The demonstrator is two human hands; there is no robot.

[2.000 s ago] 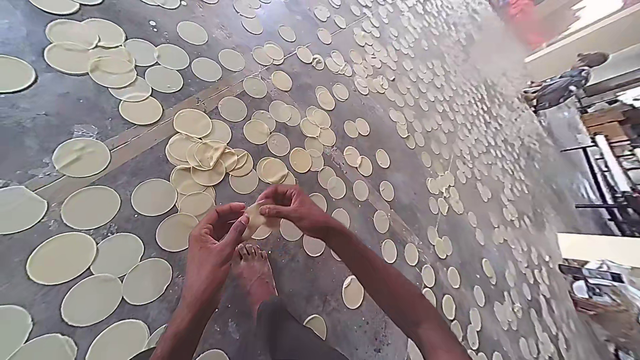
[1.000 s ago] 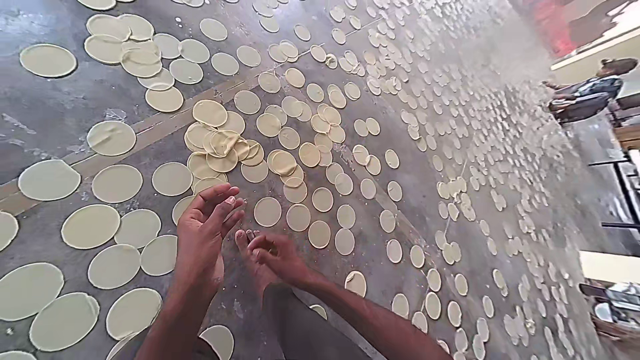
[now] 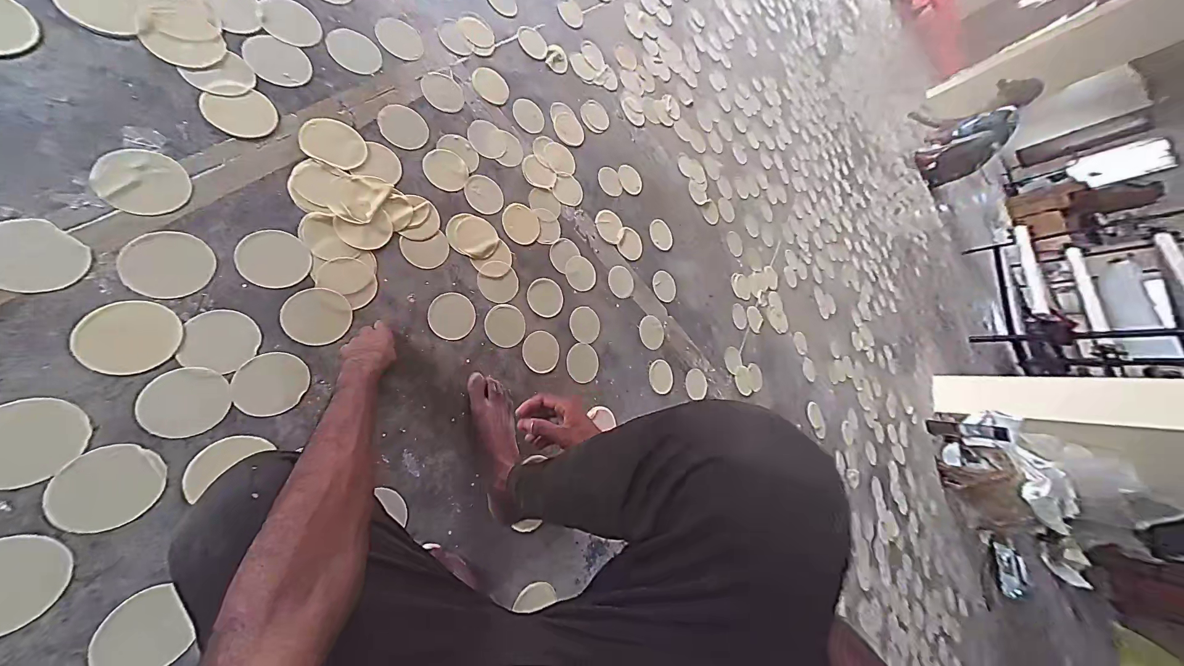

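Note:
My left hand (image 3: 368,350) reaches down to the grey floor, its fingers bunched beside a thin round dough disc (image 3: 316,316); whether it pinches anything is hidden. Above it lies an overlapping heap of yellowish discs (image 3: 363,200), some folded or crumpled. My right hand (image 3: 555,421) is by my bare foot (image 3: 492,407), fingers curled and apart, with nothing seen in it. Just right of that hand a small part of another disc (image 3: 602,418) shows behind my knee. More single discs (image 3: 451,316) lie flat between the heap and my foot.
Many pale discs (image 3: 814,185) cover the concrete floor (image 3: 416,462) far to the right. A person (image 3: 971,143) is bent over at the upper right. Near there stand a dark metal frame (image 3: 1008,296) and a cream low wall (image 3: 1064,402), with cluttered bags (image 3: 1027,472) beside it.
Both hands were together above my foot two seconds ago, at a disc. They have parted: my left hand is down at the floor, my right beside my foot. My knees now show bent and spread.

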